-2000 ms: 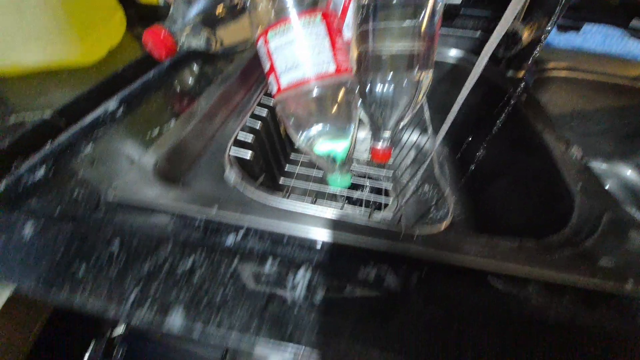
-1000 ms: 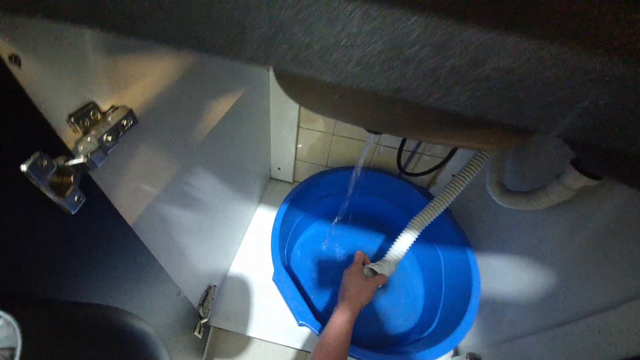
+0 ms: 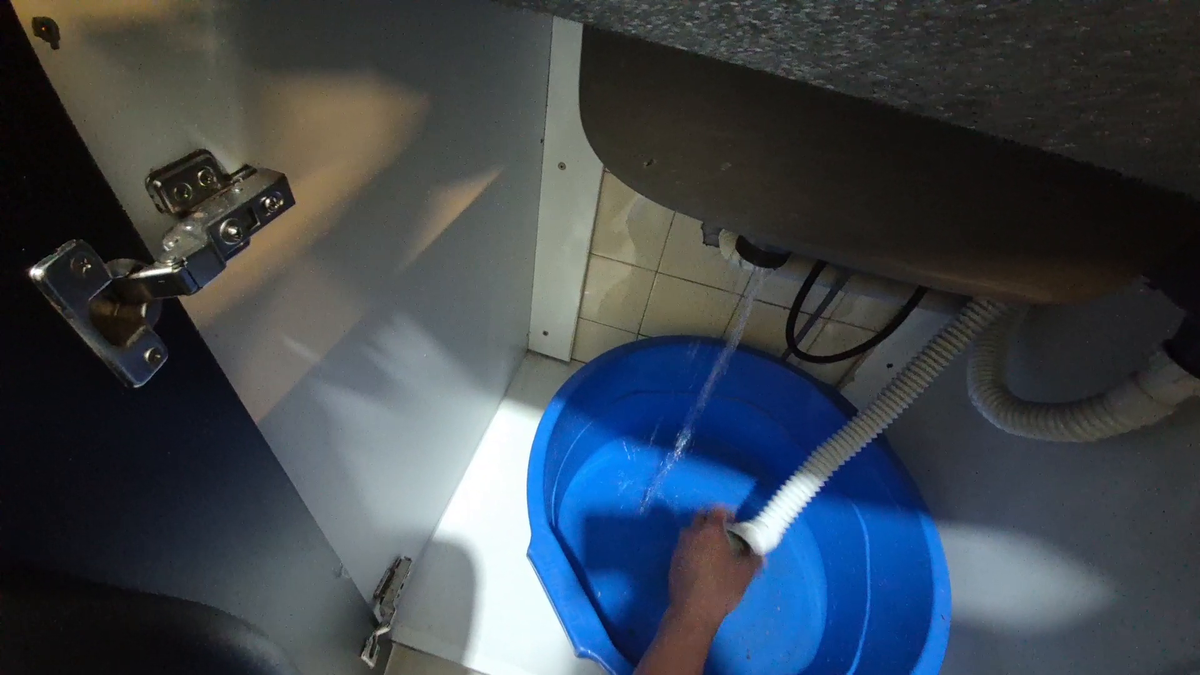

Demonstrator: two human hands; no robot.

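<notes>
My left hand reaches in from the bottom of the head view. Its fingers are closed on the open end of a white corrugated drain hose, low over a blue plastic basin. The hose slants down from under the sink. Left of it, a thin stream of water falls from a dark drain outlet under the sink bowl into the basin. Blur and shadow hide part of the fingers. My right hand is out of view.
An open cabinet door with a metal hinge stands at the left, with a lower hinge near the floor. A second corrugated hose curves at the right. A black cable loops behind the basin, before wall tiles.
The view has swung from bottles in the sink to the cabinet below. Since one second ago, my left hand stays at the hose end over the basin, and water still runs.
</notes>
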